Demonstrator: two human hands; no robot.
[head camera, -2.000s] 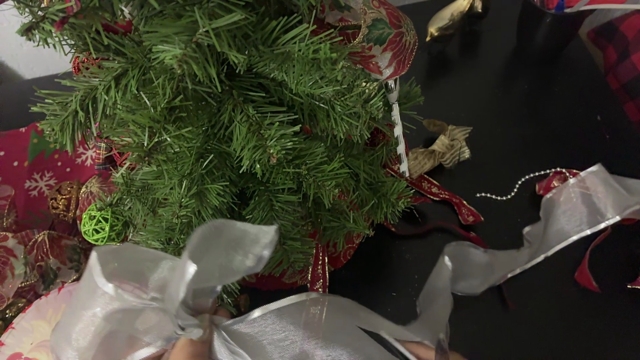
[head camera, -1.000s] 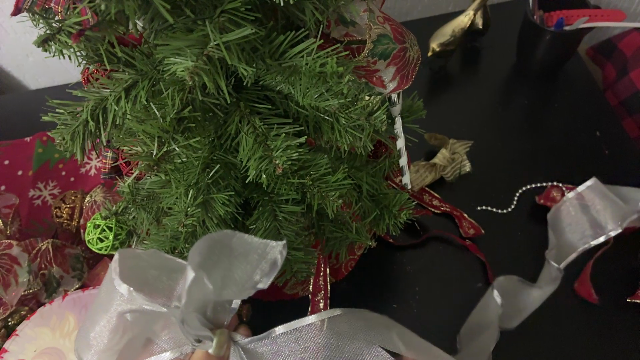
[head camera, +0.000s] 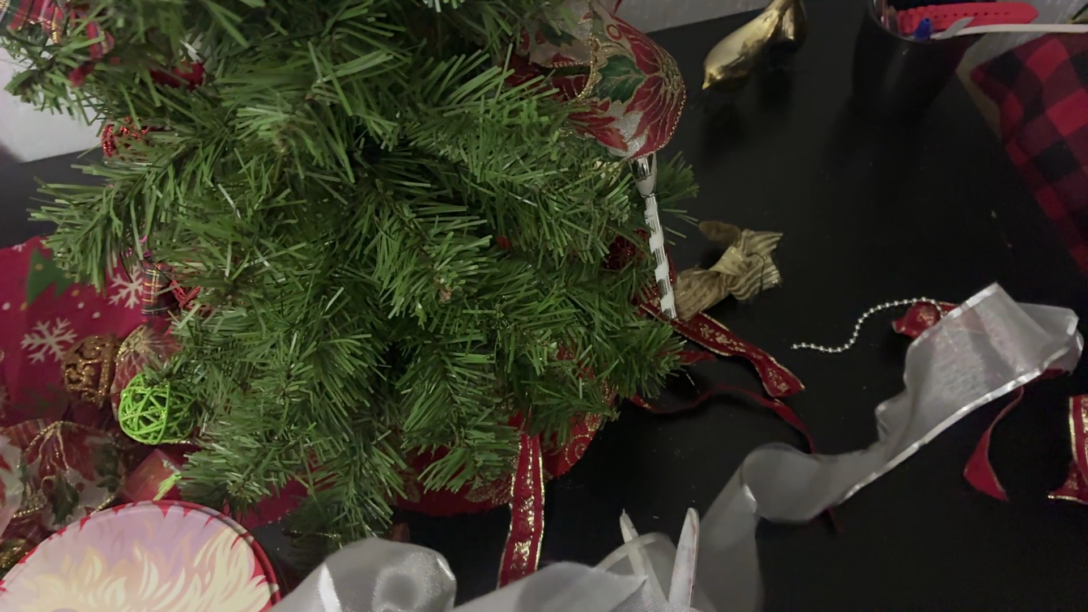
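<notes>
Neither of my hands shows in the head view. Along the bottom edge lies a looped, sheer silver-white ribbon (head camera: 378, 574), its long tail (head camera: 952, 365) running up to the right over the black table. Two pale, pointed blades, apparently of scissors (head camera: 659, 557), stick up at the bottom edge with their tips apart, beside the ribbon. What holds the blades and the ribbon is out of view. An artificial Christmas tree (head camera: 382, 255) fills the left and middle, with a red poinsettia-patterned ribbon (head camera: 642, 89) and a silver-and-white striped stick ornament (head camera: 657, 246) on its right side.
At left are a green wire ball (head camera: 155, 410), a brown ornament (head camera: 88, 370) and a round red-rimmed lid (head camera: 144, 561). On the right lie a gold bow (head camera: 735, 272), red ribbons (head camera: 756, 357), a bead string (head camera: 854, 327), a gold ornament (head camera: 752, 47), a black cup (head camera: 905, 68) and plaid cloth (head camera: 1045, 127).
The silver-white loops have moved down, partly out of view. The fingers seen at their gathered middle no longer show. The pointed blades have come into view at the bottom.
</notes>
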